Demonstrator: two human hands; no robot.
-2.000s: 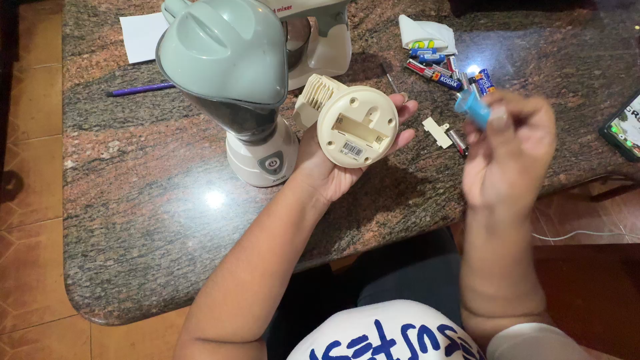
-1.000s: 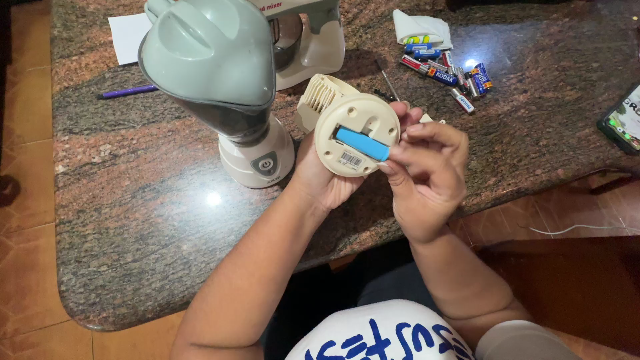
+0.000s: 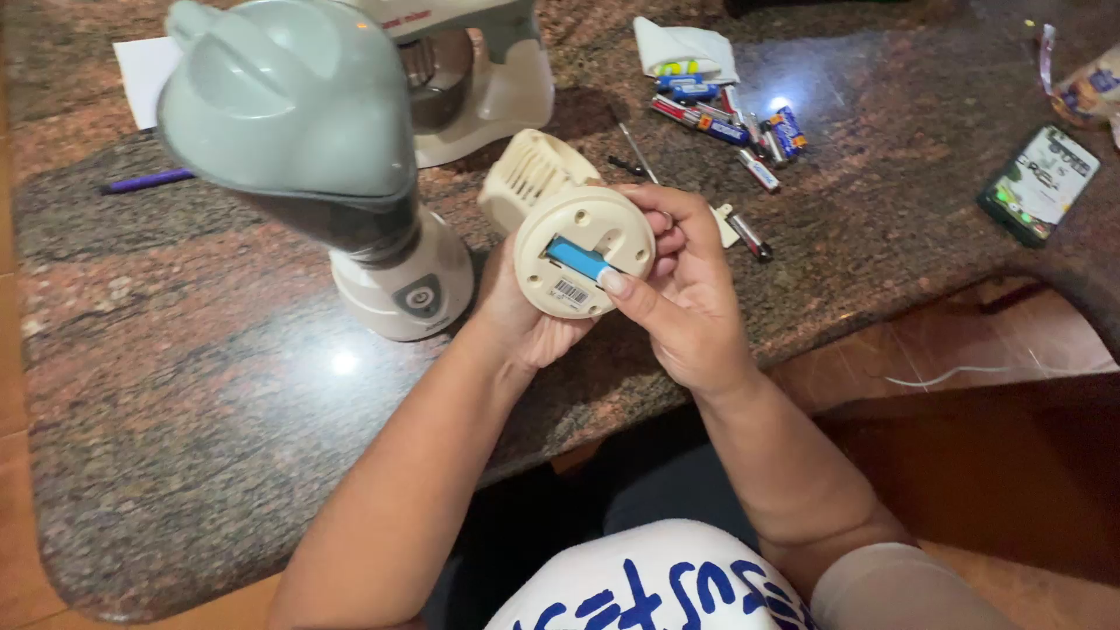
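A cream plastic device (image 3: 547, 293) with a round base and a slatted part rests in my left hand (image 3: 534, 328), its underside turned up. In the open battery compartment lies a blue cylindrical battery (image 3: 576, 257). The thumb of my right hand (image 3: 691, 306) presses on the battery's right end, while the other fingers curl behind the base's rim. Just right of that hand, a small cream cover (image 3: 724, 227) and a loose battery (image 3: 748, 236) lie on the granite counter.
A blender (image 3: 402, 280) and a mixer (image 3: 525, 79) stand at the left. Several batteries (image 3: 722, 127) lie near a white pouch (image 3: 687, 48). A thin metal rod (image 3: 637, 150), a purple pen (image 3: 149, 181), white paper (image 3: 144, 79) and a dark-edged box (image 3: 1041, 184) are on the counter (image 3: 219, 420).
My right hand has come left to the device with the blue battery. The battery, held in the air at first, now lies in the compartment under my thumb.
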